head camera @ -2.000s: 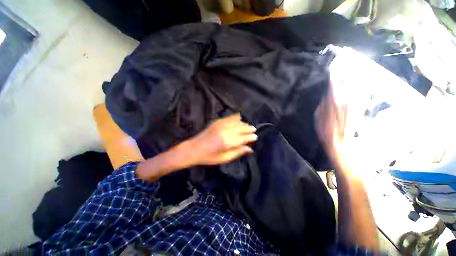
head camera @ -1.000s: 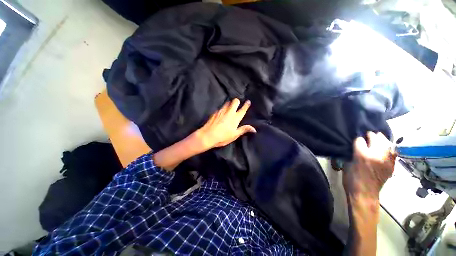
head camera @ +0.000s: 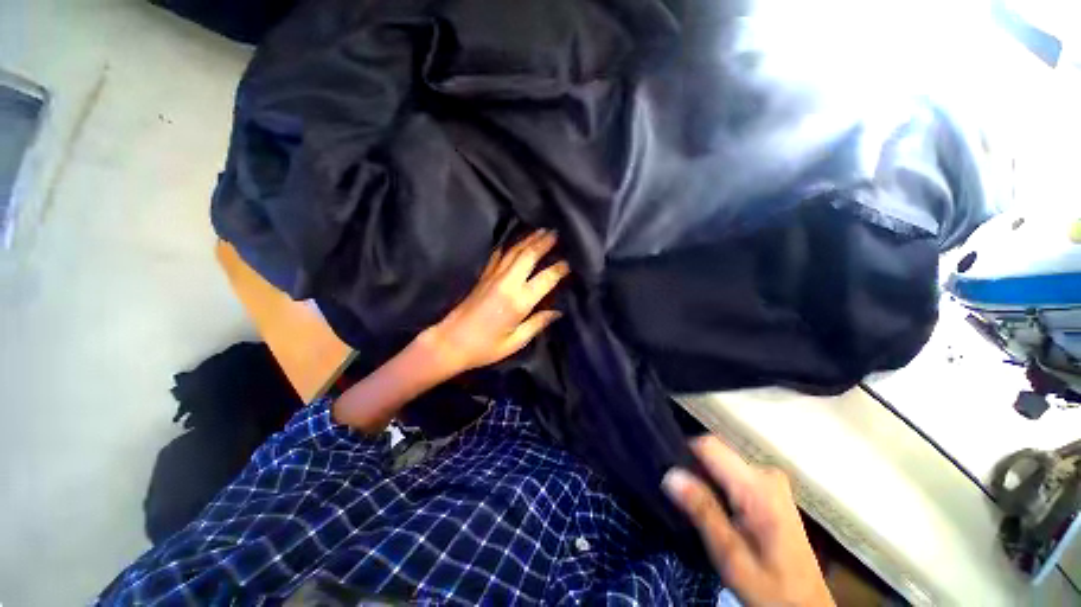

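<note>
A large black garment [head camera: 391,154] lies heaped over my lap and the table. Its shiny lining side [head camera: 759,154] catches the light at the upper right, with a fabric edge [head camera: 883,217] near the machine. My left hand [head camera: 504,302] lies on the garment at the middle, fingers spread, fingertips partly in a fold. My right hand [head camera: 741,504] is at the lower right, a little blurred, with a narrow gathered part of the black cloth between thumb and fingers.
The white sewing machine with a blue band [head camera: 1019,291] is at the right edge. The white table [head camera: 854,474] has a dark gap line across it. An orange-tan board [head camera: 279,320] and dark cloth [head camera: 225,439] are at the left. A brown metal part [head camera: 1034,498] is at the lower right.
My right hand has moved from the machine side down and left towards my lap, letting go of the right part and taking nearer cloth. The shiny side now spreads at the right. My left hand stays nearly in place.
</note>
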